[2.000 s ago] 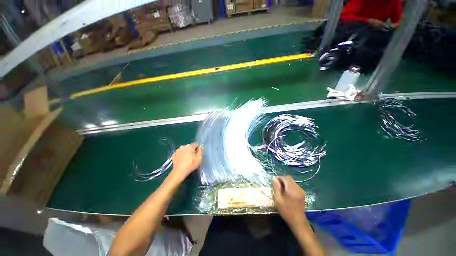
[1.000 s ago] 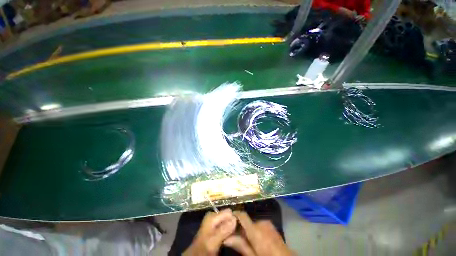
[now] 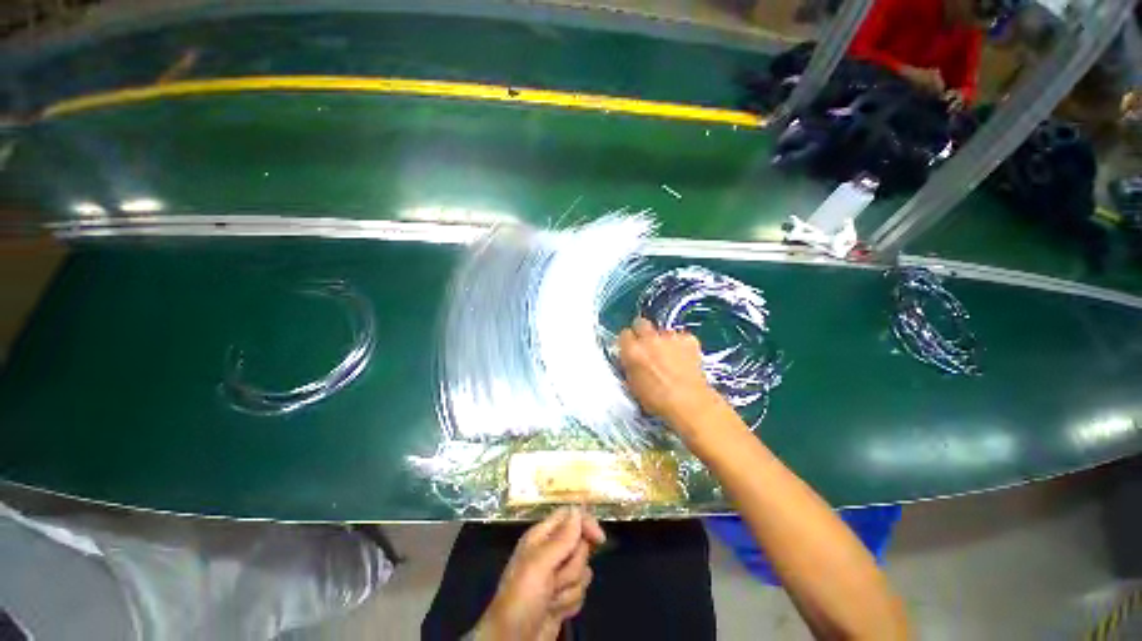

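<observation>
My left hand is at the bench edge in front of the pale block, fingertips pinched together; a thin strand may be between them, too small to tell. My right hand is at the left side of the coiled dark-and-silver strips, fingers curled; whether it grips a strip is hidden. The fanned pile of clear plastic tubes lies left of the coil. Wrinkled clear tape surrounds the block.
A sparse crescent of strands lies at the left, a looser dark coil at the right. A metal rail crosses behind. A metal post and white item stand beyond. A person in red is across; a blue crate is below.
My hands were together at the bench edge a second ago. My right hand has moved up and forward to the dark coil; my left hand has stayed near the block.
</observation>
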